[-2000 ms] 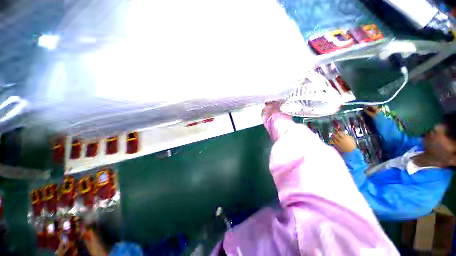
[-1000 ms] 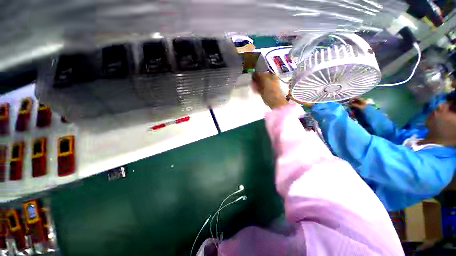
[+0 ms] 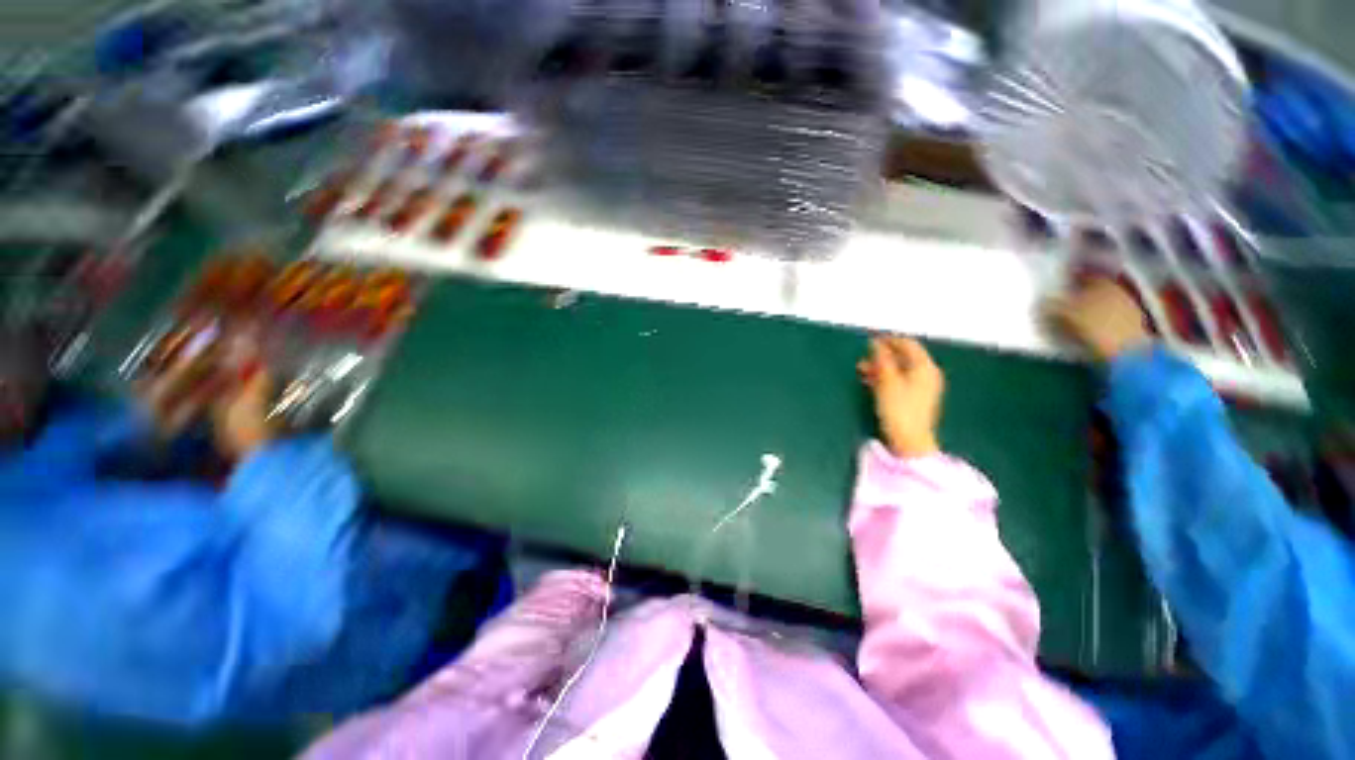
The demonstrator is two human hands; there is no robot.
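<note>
My right hand (image 3: 904,392), in a pink sleeve, is over the green bench top (image 3: 654,394), just in front of the white strip (image 3: 921,282). Its fingers look curled and blurred; I cannot tell if they hold anything. My left sleeve shows at the bottom, but my left hand is not visible. Small red pieces (image 3: 693,254) lie on the white strip. A small part (image 3: 565,299) lies near the bench's back edge. A white earphone (image 3: 767,475) hangs in front of me.
Blurred stacked trays (image 3: 699,149) stand behind the strip, with a white fan (image 3: 1115,112) at the right. Red phones (image 3: 498,230) are on the strip's left. A blue-sleeved person (image 3: 164,564) handles phones at the left; another's hand (image 3: 1103,315) is by a tray at the right.
The view has turned and shifted, now showing people on both sides. My right hand has come back from beside the fan to over the green bench top.
</note>
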